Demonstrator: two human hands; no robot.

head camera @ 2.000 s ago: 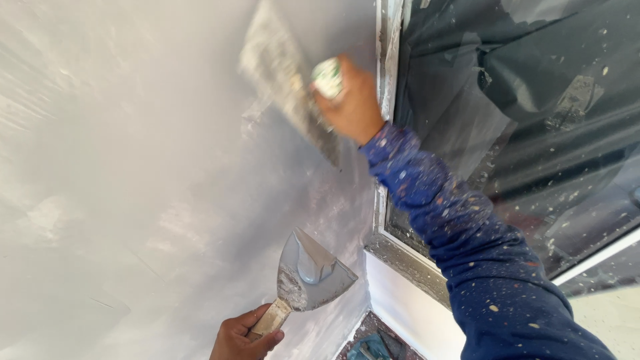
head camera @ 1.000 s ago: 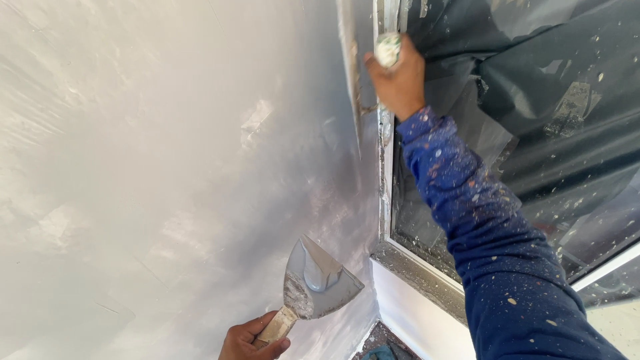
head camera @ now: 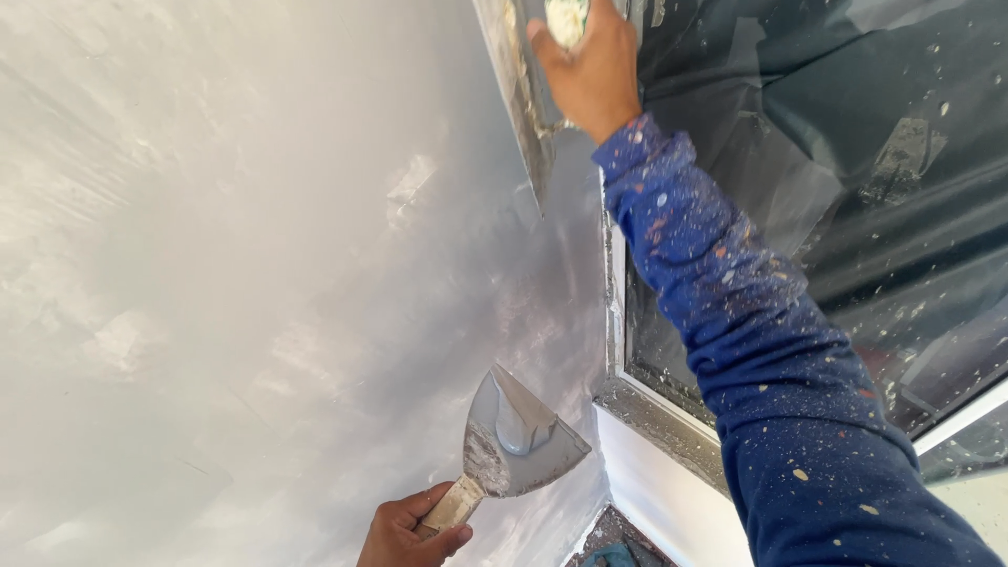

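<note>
My right hand (head camera: 594,75), in a paint-spattered blue sleeve, grips the handle of a long metal finishing trowel (head camera: 520,102) at the top of the view. The trowel's blade lies at or close to the plastered wall (head camera: 276,236), beside the window frame; whether its whole edge touches cannot be told. Low in the view, my left hand (head camera: 413,528) holds a wide putty knife (head camera: 512,457) by its pale, worn handle. Grey filler (head camera: 520,417) sits on the knife's blade, which points up and to the right. The wall looks smooth and damp, with lighter patches.
A window with a white frame (head camera: 618,315) and dark sheeting (head camera: 835,94) behind spattered glass stands at the right. Its rough sill (head camera: 661,425) meets the wall at the corner. Below lies a dark, spattered surface with a blue item (head camera: 610,555) on it.
The trowel in my right hand has moved from the open wall to the strip beside the window frame, and its blade face has turned. My left hand still holds the loaded putty knife low down.
</note>
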